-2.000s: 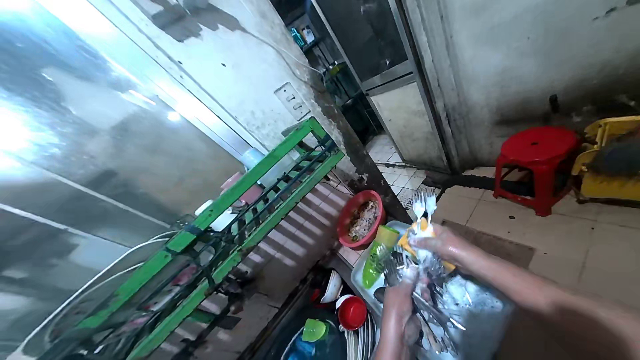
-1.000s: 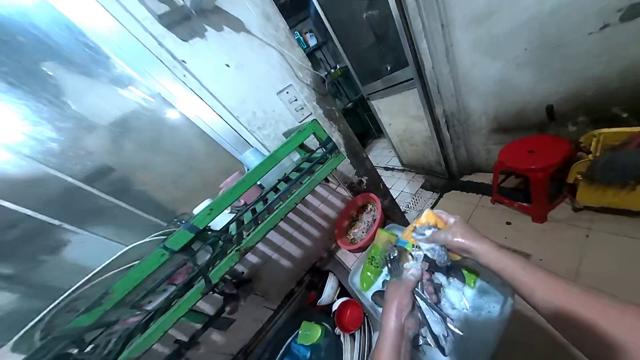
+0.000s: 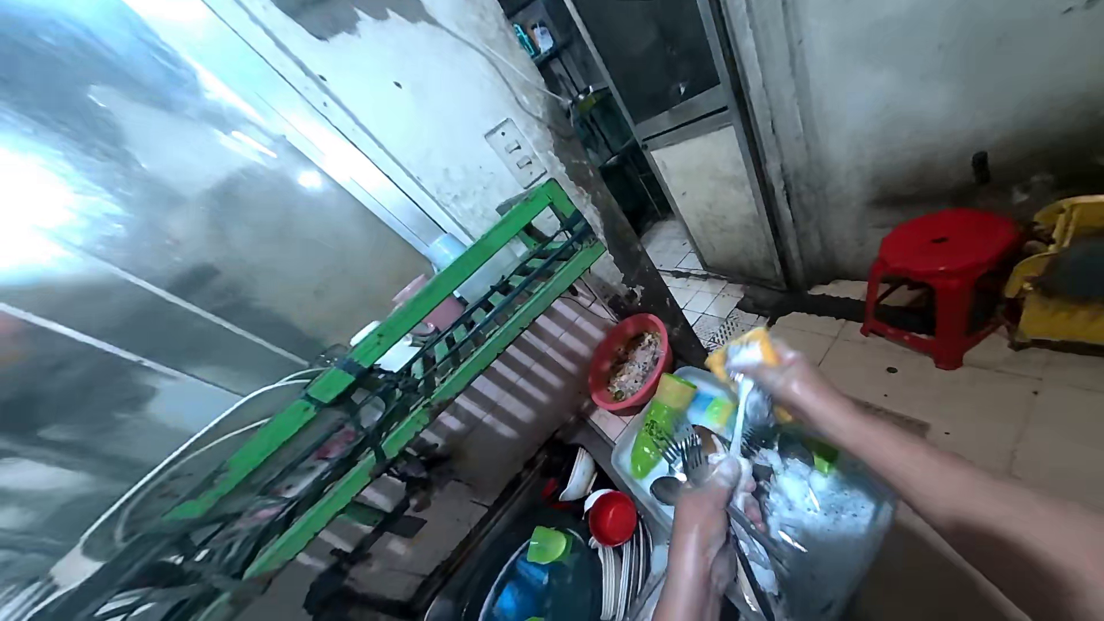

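My left hand (image 3: 711, 509) is closed around a bunch of metal forks and spoons (image 3: 688, 453), their heads pointing up and away. My right hand (image 3: 780, 375) grips a yellow sponge (image 3: 742, 349) with suds on it, just above and to the right of the bunch; a pale utensil handle or stem runs between the two hands. Both hands are over a translucent plastic tub (image 3: 623, 457) of soapy foam (image 3: 819, 500) and more cutlery. A green squeeze bottle (image 3: 660, 423) lies at the tub's left side.
Left of the tub, a dark basin holds stacked plates (image 3: 623, 569), a red cup (image 3: 612, 517) and a green item (image 3: 548, 545). Beyond are a red bowl of food scraps (image 3: 630, 362) and a green metal rack (image 3: 466, 285). A red plastic stool (image 3: 944, 267) stands at right.
My right hand and the sponge have moved up and away from my left hand since one second ago. My left hand keeps its hold on the cutlery.
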